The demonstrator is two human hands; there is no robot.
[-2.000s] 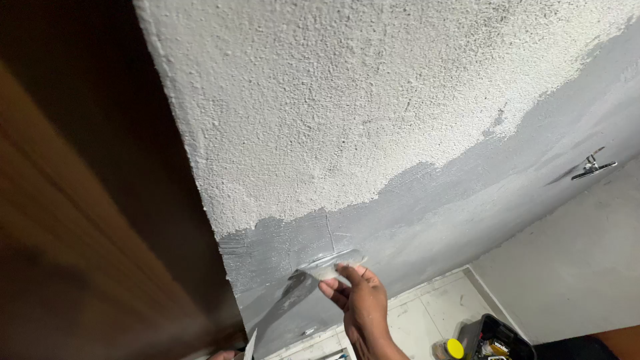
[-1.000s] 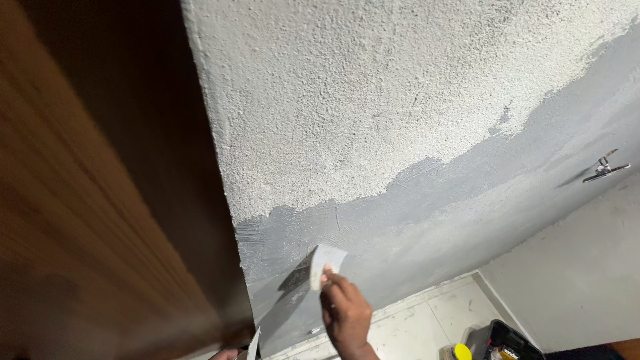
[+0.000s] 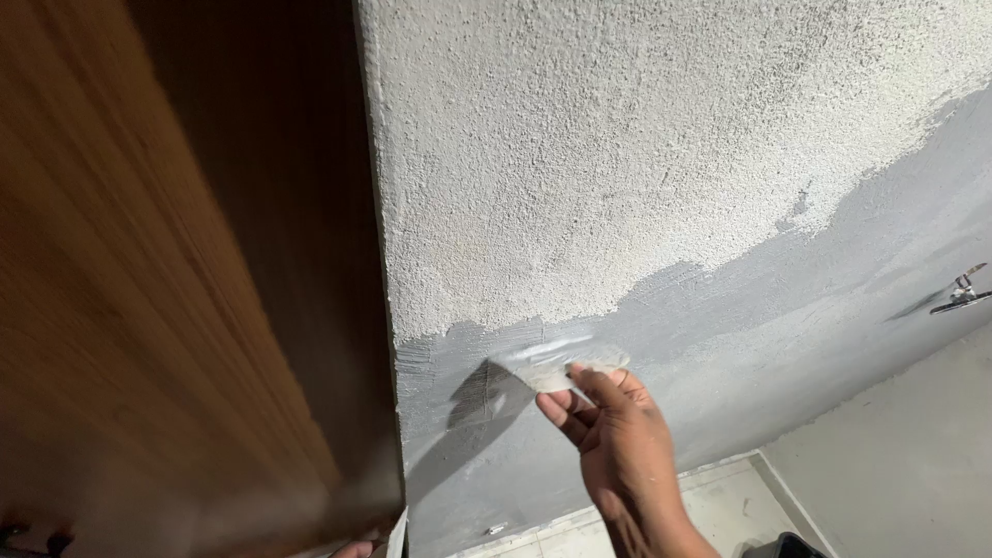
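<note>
My right hand (image 3: pixel 620 418) grips a pale, flat putty spreader (image 3: pixel 562 368) between thumb and fingers. Its blade lies close to the smooth grey band of filler (image 3: pixel 690 310) on the wall, just below the lower edge of the rough white textured plaster (image 3: pixel 573 155). At the bottom edge of the view, only some fingers of my left hand (image 3: pixel 355 550) show, holding a thin light-coloured plate (image 3: pixel 397 535) beside the wall's corner. Most of that hand is out of view.
A brown wood panel (image 3: pixel 155 271) stands along the left. A metal wall fitting (image 3: pixel 962 293) sticks out at the right. Below are pale floor tiles (image 3: pixel 725 500), another grey wall (image 3: pixel 891 442) and part of a black container (image 3: pixel 787 545).
The spreader was held tilted upright a second ago; now it lies flatter and higher, near the edge of the rough plaster. The left hand still holds the plate low down.
</note>
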